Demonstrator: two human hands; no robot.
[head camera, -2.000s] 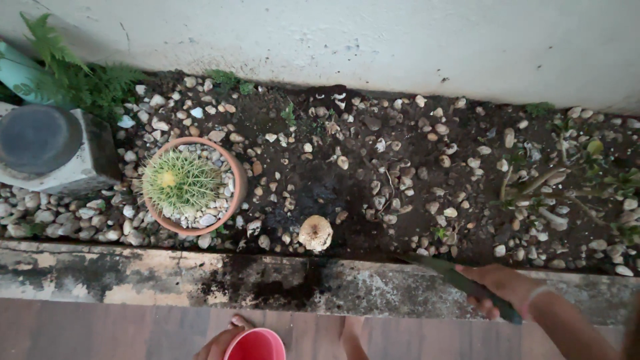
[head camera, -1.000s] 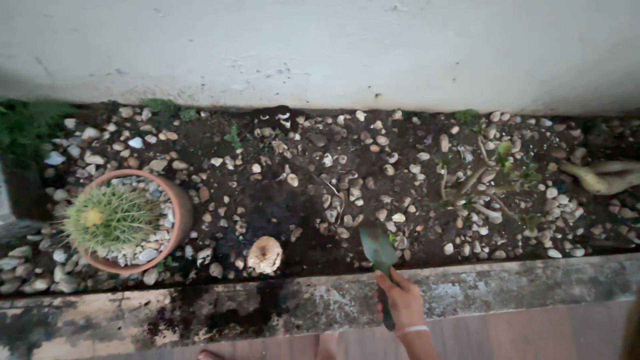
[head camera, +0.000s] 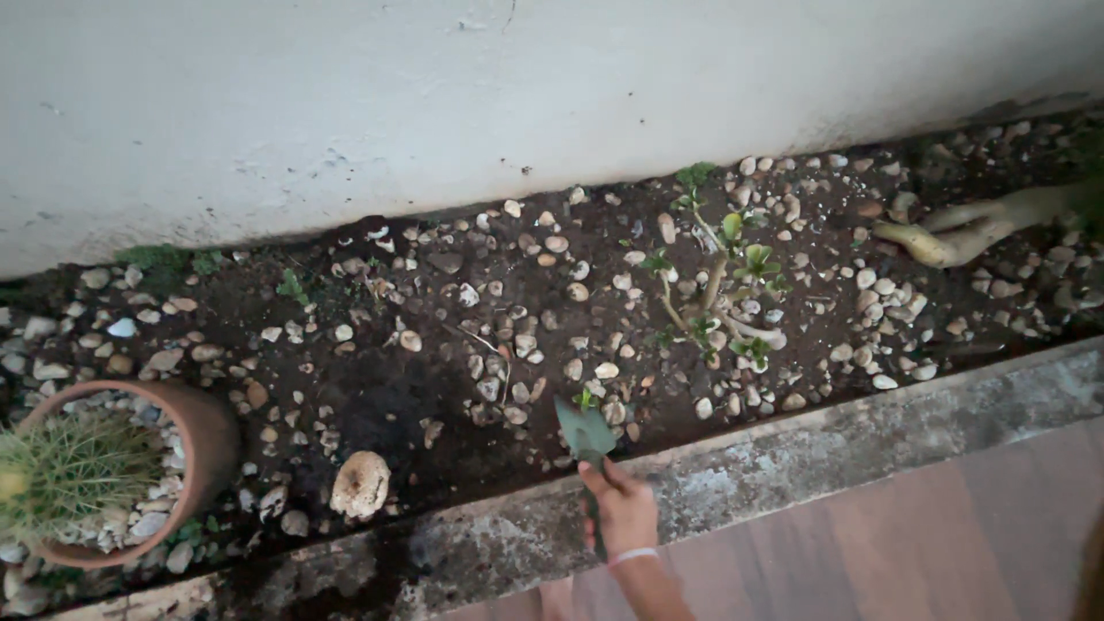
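A green hand trowel (head camera: 586, 429) is gripped in my right hand (head camera: 623, 509), over the concrete edging of the planting bed. Its blade points away from me and lies at the soil, beside a small green seedling (head camera: 586, 398) and some pebbles. Whether the tip is in the soil cannot be told. My left hand is out of the picture. Left of the trowel, a pale round stone-like lump (head camera: 360, 485) rests on dark, damp soil.
A terracotta pot (head camera: 211, 440) with a cactus (head camera: 82, 483) stands at the left. A small leafy shrub (head camera: 714, 285) and a thick pale root or trunk (head camera: 957, 233) are on the right. A white wall (head camera: 431, 103) backs the bed; concrete edging (head camera: 776, 448) borders it.
The view has shifted to the right along the bed. My right hand has brought the trowel from lying along the edging to pointing into the bed. My left hand, near a pink container earlier, has left view.
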